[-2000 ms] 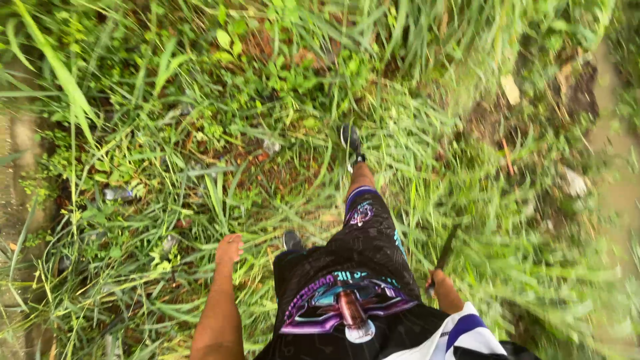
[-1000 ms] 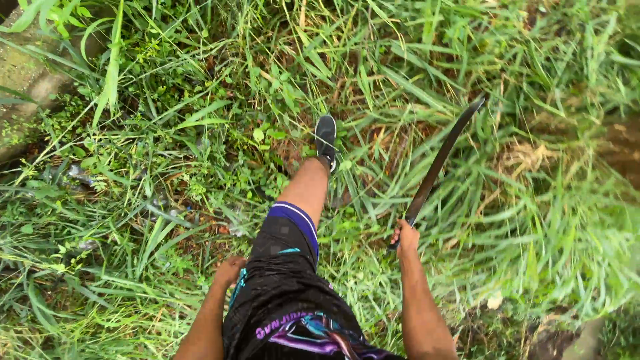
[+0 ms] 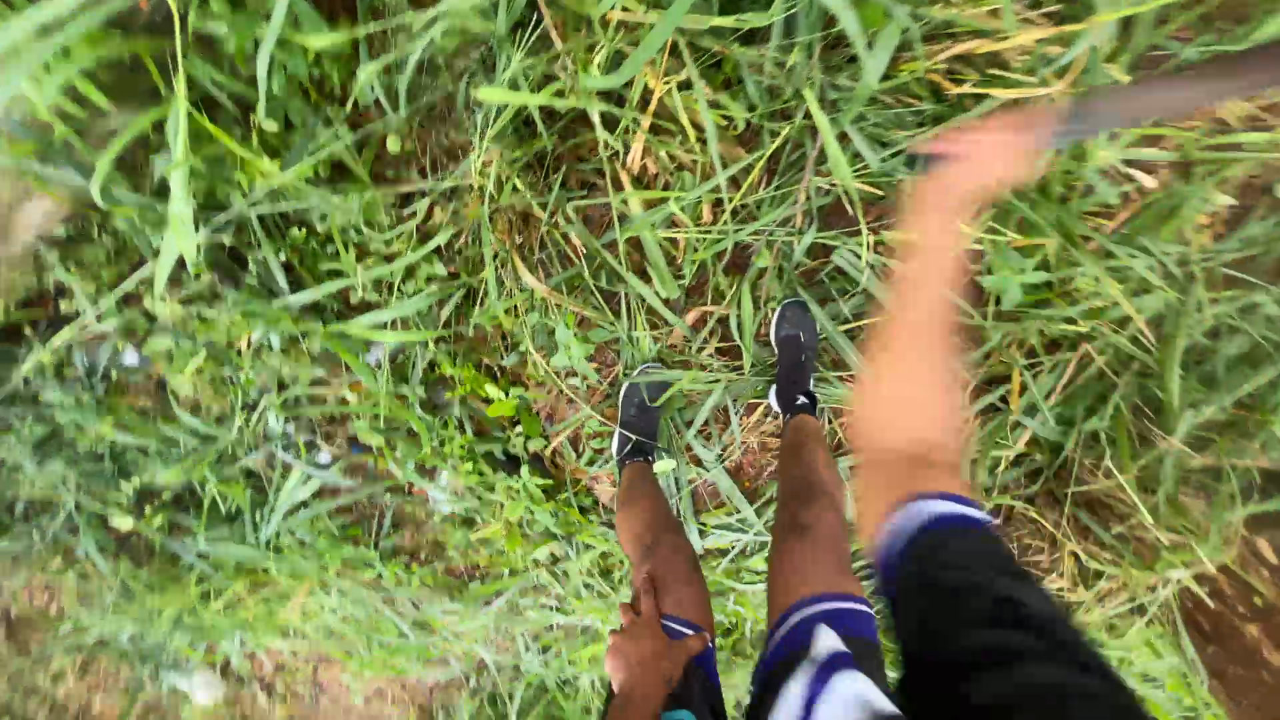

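My right hand (image 3: 990, 150) is closed around the dark handle of a machete (image 3: 1170, 95), at the upper right and blurred by motion. The blade points right and runs out of the frame; my arm is stretched out above the long grass (image 3: 1150, 290). Low in the view, my left hand (image 3: 650, 640) rests against my left leg near the hem of the shorts, with nothing seen in it. Its fingers look partly spread.
Both feet, in black shoes (image 3: 795, 345), stand among grass blades and small leafy weeds (image 3: 500, 395). Bare reddish soil (image 3: 1240, 620) shows at the lower right. Small pale bits of litter (image 3: 320, 455) lie in the growth on the left.
My right hand has swung the machete up and outward to the right, from beside my leg. Both shoes now show side by side, where one showed a second ago.
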